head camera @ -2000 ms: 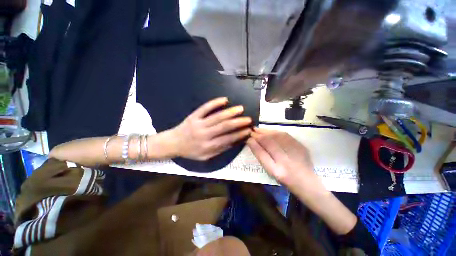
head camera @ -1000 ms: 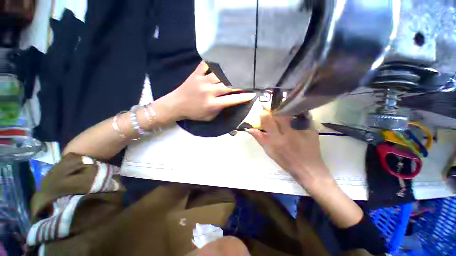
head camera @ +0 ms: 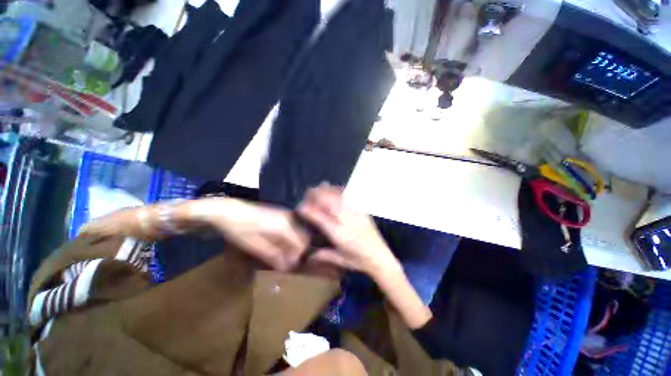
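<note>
A long dark garment piece (head camera: 324,110) lies over the white table, and its near end hangs at the table's front edge. My left hand (head camera: 268,233) and my right hand (head camera: 342,231) are together at that end, over my lap, with dark cloth between the fingers. The hands are blurred, and the exact finger hold is partly hidden. The needle area (head camera: 418,77) of the sewing machine is beyond the hands, with no cloth under it.
More dark pieces (head camera: 221,103) lie on the left. Red-handled scissors (head camera: 561,203) and a yellow-handled tool (head camera: 585,176) lie right, above a hanging dark scrap (head camera: 548,239). A phone (head camera: 655,241) is far right. Blue baskets (head camera: 563,316) stand below the table.
Both hands have moved from the needle area back over the lap with the end of the dark piece. The piece has come out from under the machine head. The view has shifted.
</note>
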